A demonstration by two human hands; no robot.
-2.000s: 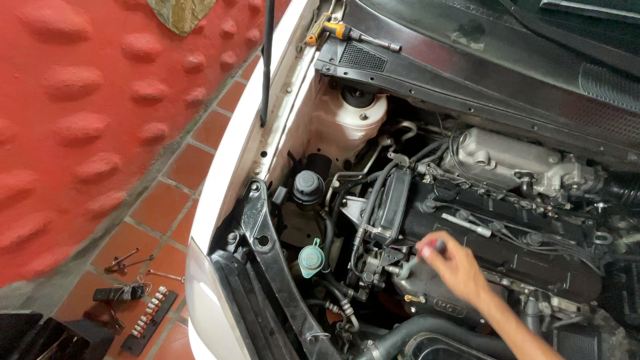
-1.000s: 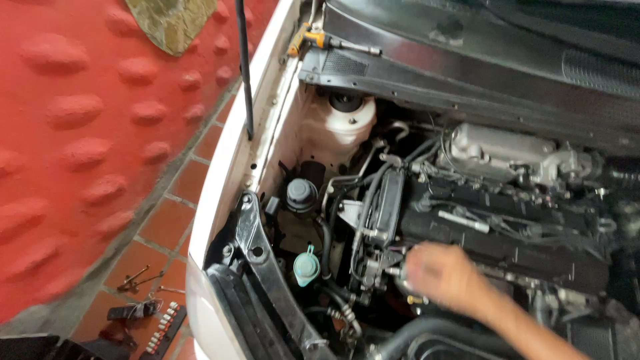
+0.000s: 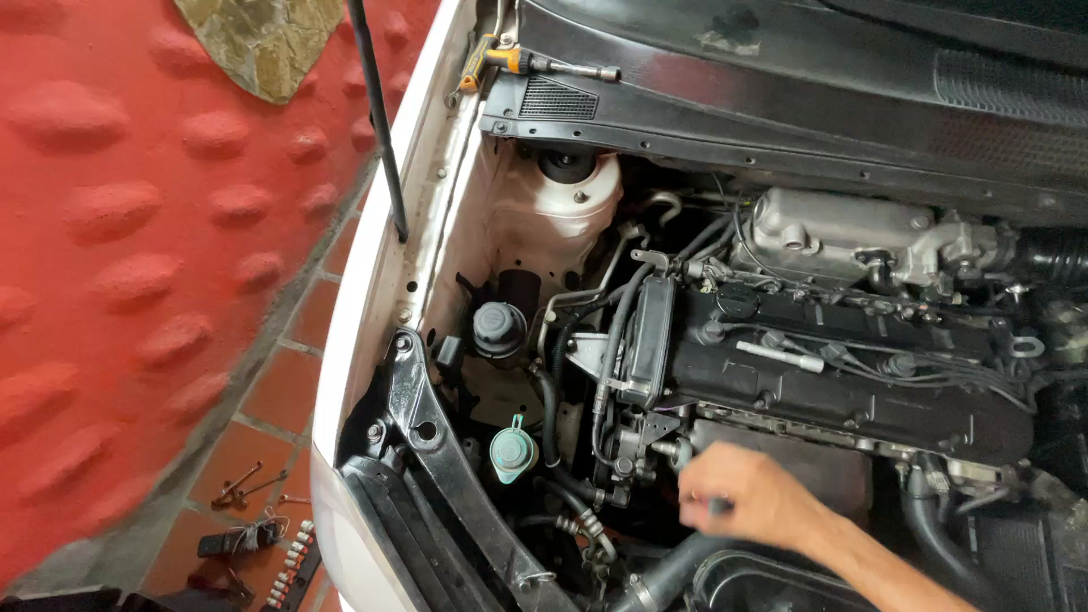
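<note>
My right hand [image 3: 735,493] reaches in from the lower right, over the front of the engine beside the metal heat shield [image 3: 829,472]. Its fingers are closed around a small, blurred tool handle [image 3: 721,506] with a dark round end; the rest of the tool is mostly hidden. Just behind the hand is the black valve cover [image 3: 722,378], with spark plug leads [image 3: 943,378] and a loose silver metal tube [image 3: 780,357] lying on it. An orange-and-black T-handle driver [image 3: 510,61] with a socket rests at the cowl's corner. My left hand is out of view.
The teal reservoir cap [image 3: 513,450] and the black reservoir cap [image 3: 499,329] stand left of the engine. A black prop rod [image 3: 380,127] rises by the white fender [image 3: 374,280]. On the tiled floor lie a socket rail [image 3: 291,565] and several tools.
My right hand stays over the engine's front and has turned, its fingers now pointing lower, with the dark end of the handle below them. The silver tube remains on the valve cover.
</note>
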